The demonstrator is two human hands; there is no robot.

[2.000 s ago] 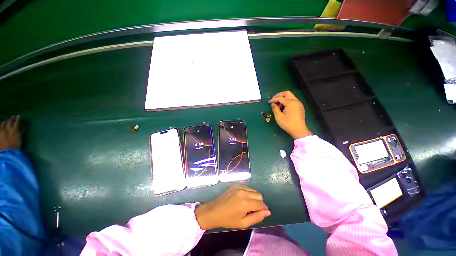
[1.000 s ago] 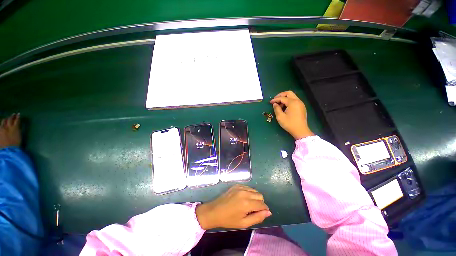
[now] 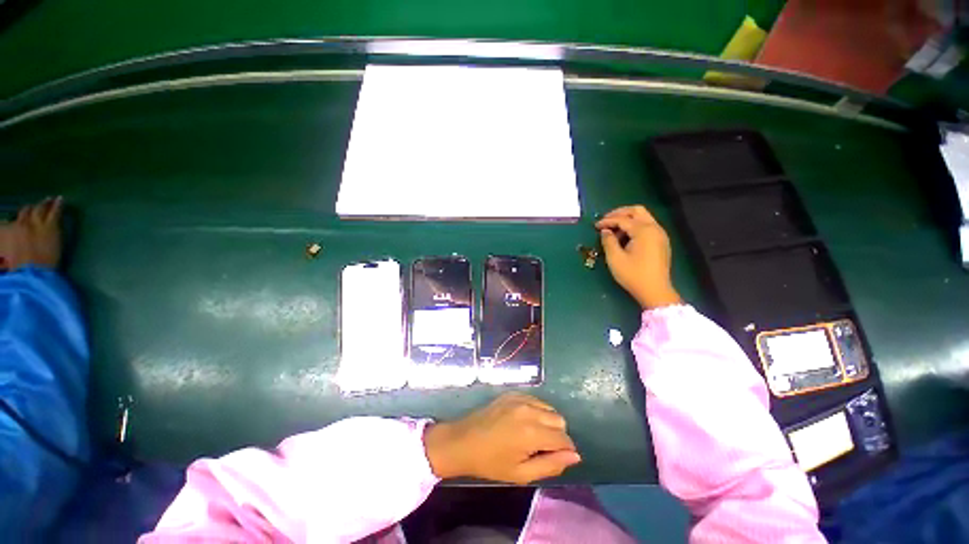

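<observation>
Three phone units lie side by side on the green bench: a white, glaring one (image 3: 371, 324), a dark one (image 3: 442, 313) with a white reflection, and a dark one (image 3: 512, 319) with orange lines. My left hand (image 3: 505, 438) rests loosely curled at the bench's front edge, just below the phones; whether anything is in it is hidden. My right hand (image 3: 639, 251) rests right of the phones, thumb and forefinger close together, nothing clearly visible between them. A small gold-brown flex part (image 3: 588, 256) lies beside its fingertips. Another flex part (image 3: 313, 251) lies left of the phones.
A white board (image 3: 459, 141) lies at the back. A black tray (image 3: 749, 221) at right holds an orange-edged frame (image 3: 813, 358) and a dark unit with a white rectangle (image 3: 821, 441). A white scrap (image 3: 615, 337) lies near my right sleeve. Another person's hand (image 3: 37, 233) rests at far left.
The whole view has shifted, so the bench things appear further right. The reflections on the phones differ. My hands keep nearly the same pose and place on the bench.
</observation>
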